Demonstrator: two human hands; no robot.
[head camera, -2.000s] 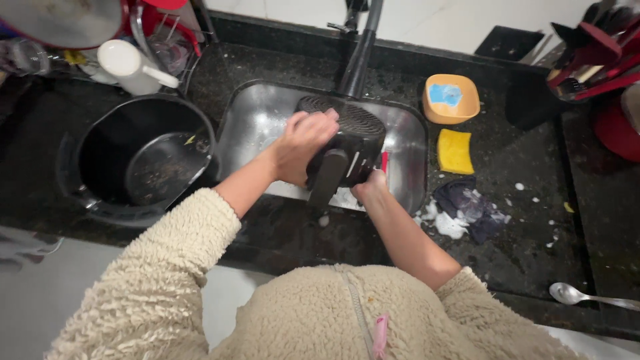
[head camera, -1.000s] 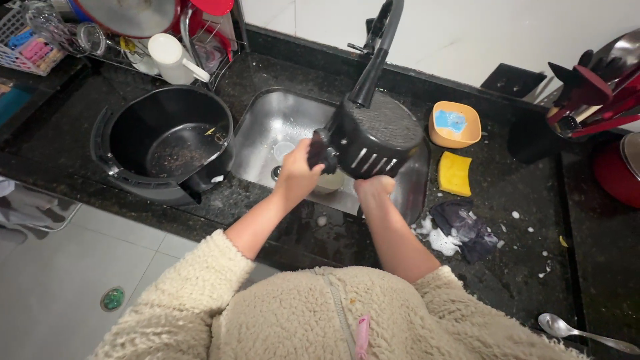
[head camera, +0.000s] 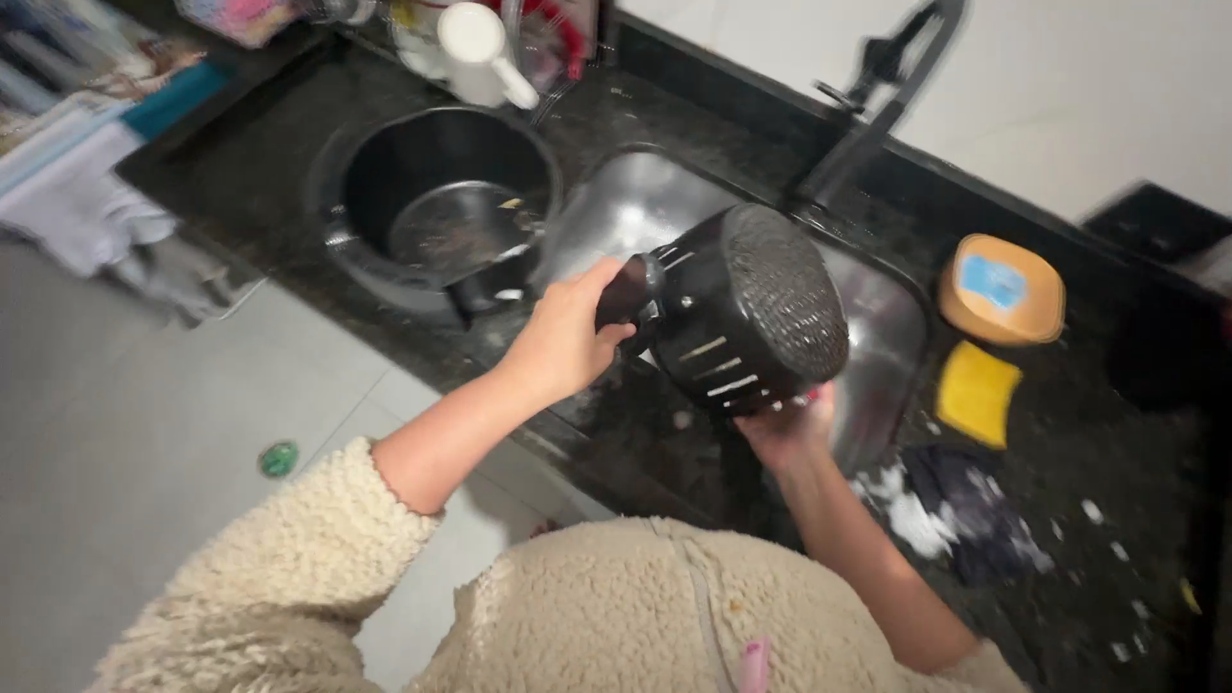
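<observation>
A black air fryer basket (head camera: 736, 313) with a perforated base and side slots is held tilted over the front of the steel sink (head camera: 635, 197). My left hand (head camera: 568, 332) grips its handle. Beneath the basket's lower right side is my right hand (head camera: 794, 423), supporting it, with its fingers mostly hidden. The round black outer drawer of the fryer (head camera: 448, 197) sits on the counter left of the sink, with food residue on its bottom. A yellow sponge (head camera: 977, 395) and a dark, soapy cloth (head camera: 977, 520) lie to the right.
The black faucet (head camera: 876, 115) rises behind the sink. An orange tub (head camera: 1006, 289) with something blue inside stands behind the sponge. A white mug (head camera: 476, 48) rests by the dish rack at the back left. Foam spots dot the dark stone counter (head camera: 1068, 423).
The basket has moved out from under the faucet toward the front of the sink, still in both hands. Earlier my left hand lay over its side; it now holds the handle. The view has swung left.
</observation>
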